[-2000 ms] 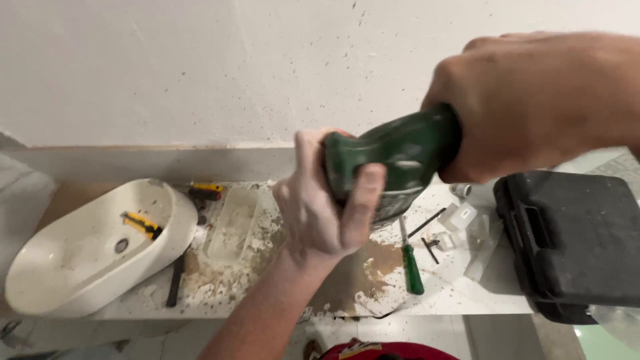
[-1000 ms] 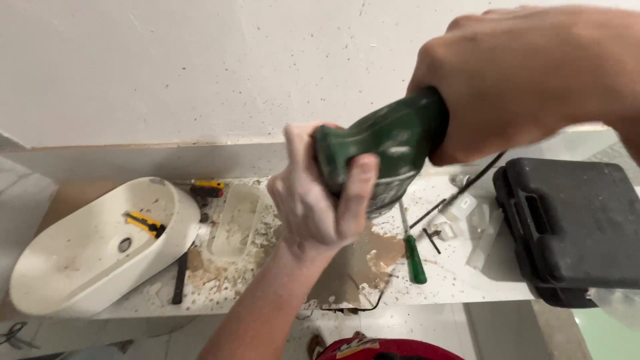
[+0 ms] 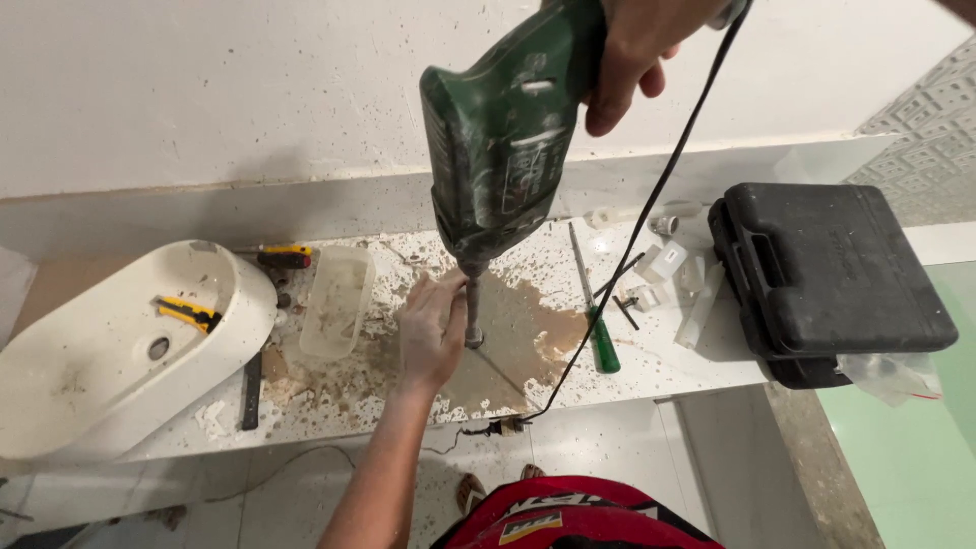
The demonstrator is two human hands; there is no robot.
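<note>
A green power drill (image 3: 503, 130) hangs nose down over the splattered white countertop (image 3: 640, 381), its cord running from the handle. My right hand (image 3: 640, 53) grips its handle at the top. A dusty core bit (image 3: 473, 313) points down from the chuck, and its lower end meets a round hole or ring in the wet grey patch. Beside the bit is my left hand (image 3: 435, 328), its thumb and fingertips near the chuck and shaft; whether they pinch the shaft is hard to see. A green-handled screwdriver (image 3: 604, 343) lies right of the bit.
Left are a white basin (image 3: 145, 351) holding a yellow utility knife (image 3: 187, 313), a plastic tub (image 3: 338, 301) and a black-handled tool (image 3: 251, 390). Right are a black tool case (image 3: 839, 267), a chuck key (image 3: 627, 311) and plastic pieces. The drill's cord (image 3: 671, 168) crosses in front, down to a plug connection (image 3: 507, 425).
The drill has swung from a slanted pose to nose down, showing its bit. My left hand has left the drill body and moved down beside the bit. My right hand still holds the handle.
</note>
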